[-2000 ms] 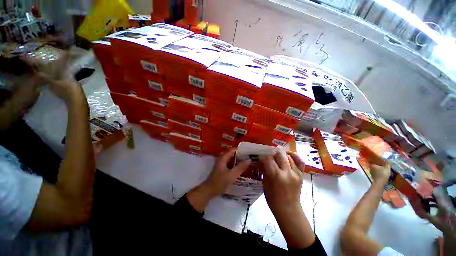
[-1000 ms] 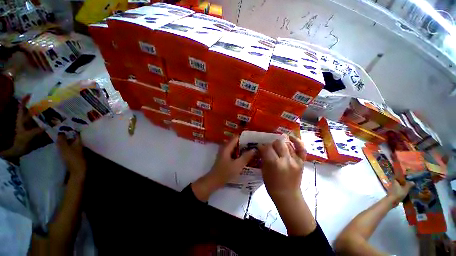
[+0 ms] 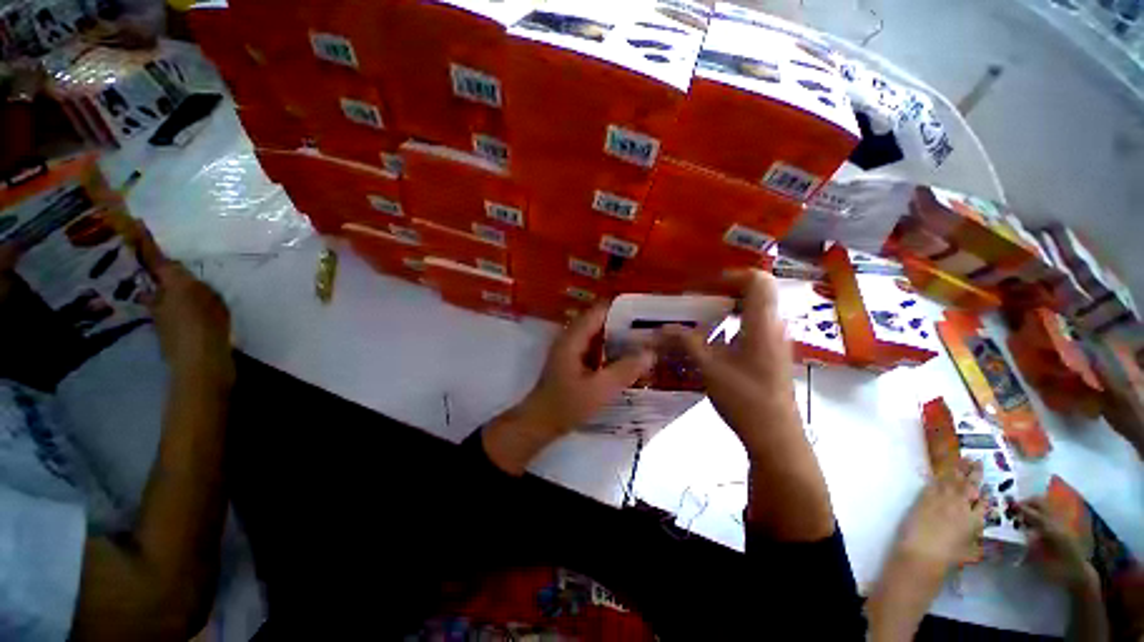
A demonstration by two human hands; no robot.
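Observation:
A retail carton (image 3: 652, 309) stands upright between my hands, in front of the stack. Its white top flap with a dark slot is raised. My left hand (image 3: 571, 386) grips the carton's left side, thumb across the front. My right hand (image 3: 753, 364) is at the carton's right side, blurred, with its thumb and a finger on the front below the flap and another finger pointing up. My hands hide most of the carton's body. Stacked finished cartons (image 3: 571, 138) form an orange block with white barcode labels just behind.
Waiting cartons (image 3: 897, 314) lie right of the stack, before a woven sack (image 3: 922, 119). A person's hands (image 3: 941, 520) handle a carton at right; another person's hand (image 3: 188, 314) holds one at left. A yellow-green tube (image 3: 326, 276) and clear film (image 3: 226, 188) lie left.
The view has tilted down, so the stack sits higher. My right hand has opened and shifted right from the flap, which now stands more upright. The left neighbour's carton has moved left.

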